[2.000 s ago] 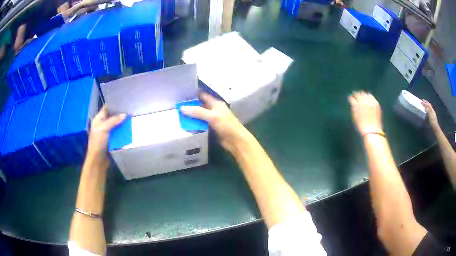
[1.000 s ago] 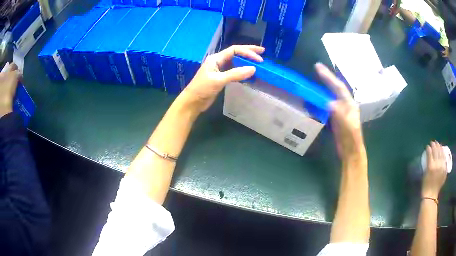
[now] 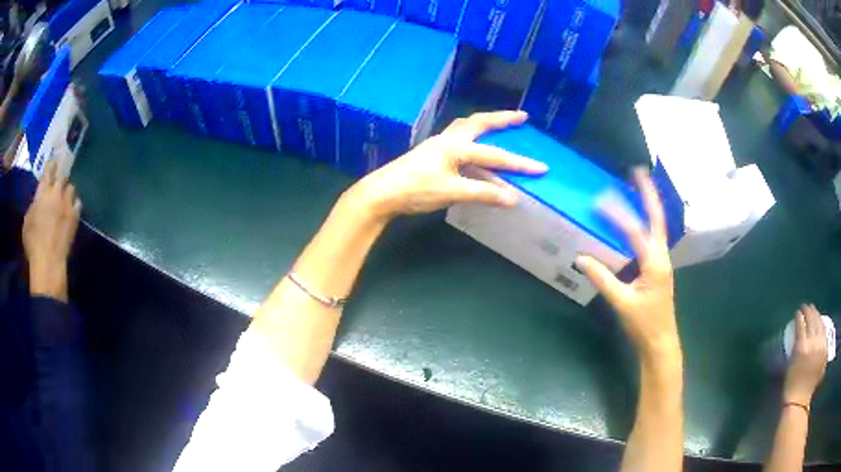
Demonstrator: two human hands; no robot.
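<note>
A retail carton (image 3: 544,226) sits on the green table in front of me, with a white side towards me and its blue top flap (image 3: 567,184) lying over the top. My left hand (image 3: 452,171) is on the carton's left end, fingers on the blue top and thumb on the white side. My right hand (image 3: 645,277) is at the right end, thumb at the white side near the dark print. Its other fingers are blurred over the blue top. How firmly the right hand holds is hard to tell.
Closed blue cartons (image 3: 304,64) stand in a row at back left, with more behind. An open white carton (image 3: 705,184) stands right of mine. A pale upright divider (image 3: 705,55) is at the back. Neighbours' hands show at left (image 3: 51,226) and right, the right one on a white object (image 3: 827,337).
Since two seconds ago the top flap has come down over the carton's opening. In the last second my left hand has spread further over the top, and my right fingers have moved onto it.
</note>
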